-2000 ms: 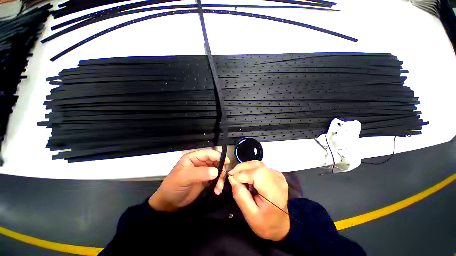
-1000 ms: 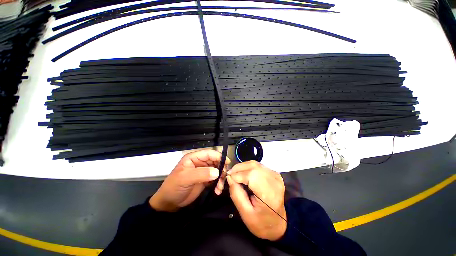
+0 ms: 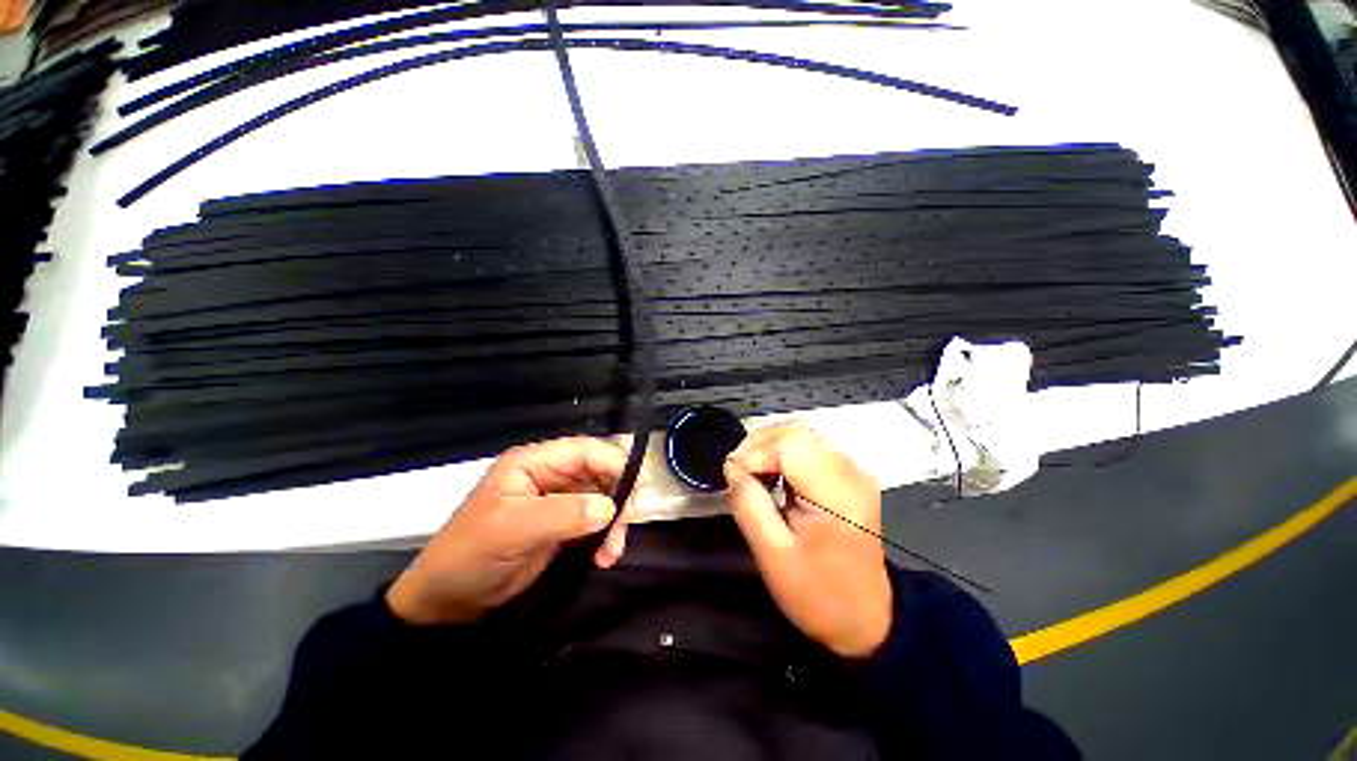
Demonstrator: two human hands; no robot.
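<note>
My left hand (image 3: pixel 521 523) grips the lower end of a long black strap (image 3: pixel 607 223) between thumb and fingers. The strap runs from my hand up and away across the strap pile (image 3: pixel 372 305). My right hand (image 3: pixel 816 528) holds a very thin dark applicator (image 3: pixel 893 547) like a pen, its tail sticking out to the lower right. My right fingertips are at the right rim of a small round pot (image 3: pixel 703 446) with black inside; the applicator's tip is hidden there. The pot stands at the table's near edge between my hands.
A crumpled white cloth or paper (image 3: pixel 985 413) with dark lines lies right of the pot. Separate curved black straps (image 3: pixel 804 64) lie beyond the pile on the white table (image 3: pixel 1101 89). A dense black bundle (image 3: pixel 33 179) is at the left edge. The grey floor has yellow lines.
My right hand has moved away from the strap end, right and up to the pot. My left hand still grips the strap. The whole view has shifted and tilted slightly.
</note>
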